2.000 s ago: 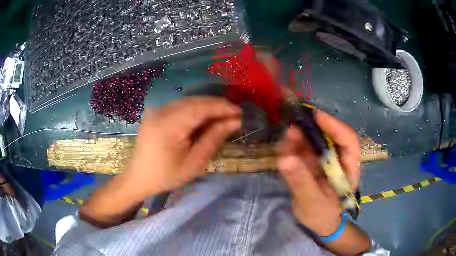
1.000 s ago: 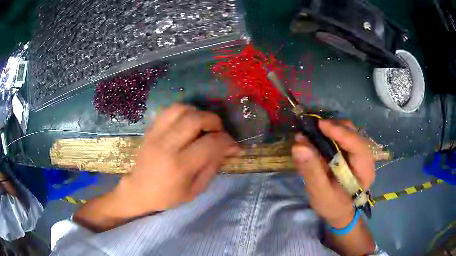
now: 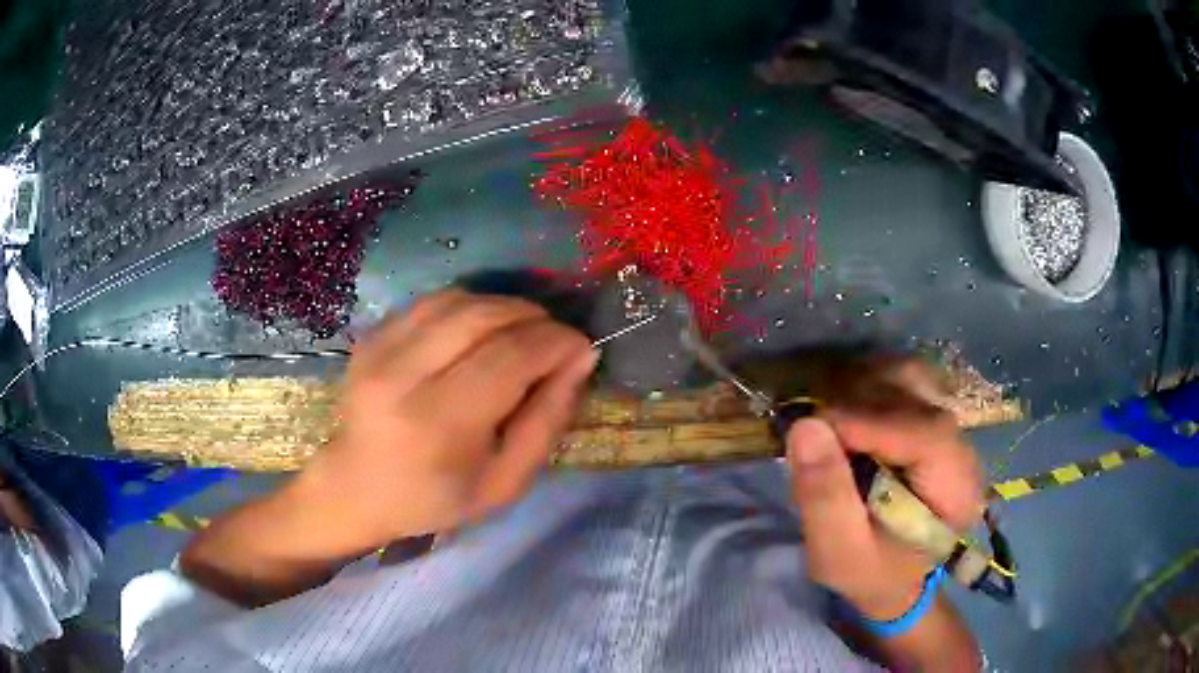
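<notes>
My right hand [image 3: 888, 487] grips a soldering iron [image 3: 897, 506] with a worn cream handle. Its metal tip points up-left over the near right side of a dark round work rest [image 3: 651, 358]. My left hand [image 3: 460, 408] pinches thin silvery solder wire [image 3: 625, 331] between thumb and finger, its end over the rest. A small silvery workpiece [image 3: 634, 292] lies at the rest's far side, just beyond the wire end. A tangled pile of short red wires [image 3: 651, 197] lies behind it. Whether tip and workpiece touch is not shown; they look apart.
A clear tray packed with grey-silver pieces [image 3: 329, 99] is upper left. A maroon component pile [image 3: 296, 263] lies before it. A black housing [image 3: 940, 86] and white bowl of silver grains [image 3: 1052, 224] are right. A worn yellow-brown strip [image 3: 224, 421] runs along the near edge.
The iron tip has moved from the red wire pile down towards me, to the work rest. The solder wire end has moved slightly up-left. My left hand keeps its pinch.
</notes>
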